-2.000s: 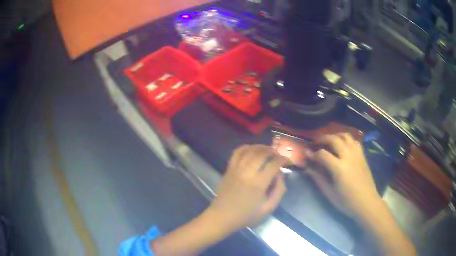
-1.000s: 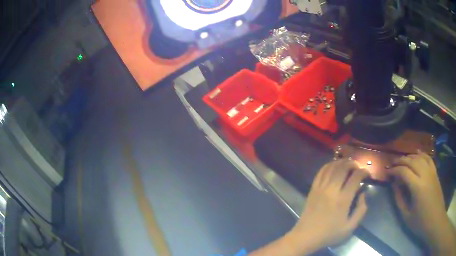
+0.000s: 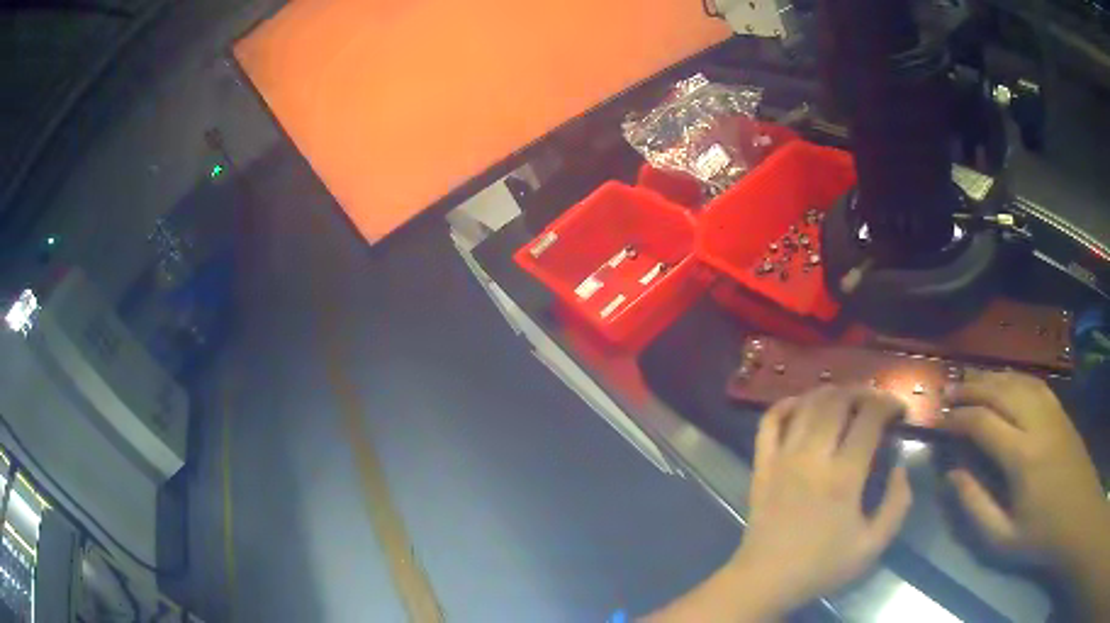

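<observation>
A reddish-brown carrier plate (image 3: pixel 791 369) with small metal dots lies on the black work pad (image 3: pixel 694 387) under the microscope (image 3: pixel 907 158). A bright light spot falls on it between my hands. My left hand (image 3: pixel 822 481) holds its near edge left of the spot. My right hand (image 3: pixel 1022 456) holds it right of the spot, fingertips on the plate. Both hands are bare. A second carrier plate (image 3: pixel 1010 335) lies just behind, partly under the microscope head. The monitor (image 3: pixel 487 91) shows a plain orange view.
A red bin (image 3: pixel 621 262) with white slips stands left of another red bin (image 3: pixel 779 225) with loose metal parts. A crinkled clear bag (image 3: pixel 700 128) lies behind them. The bench edge (image 3: pixel 584 377) runs diagonally beside the grey floor with its yellow line.
The plate has slid left between my hands, showing more of its left end. The monitor has gone from a bright ring to plain orange. The camera view has shifted.
</observation>
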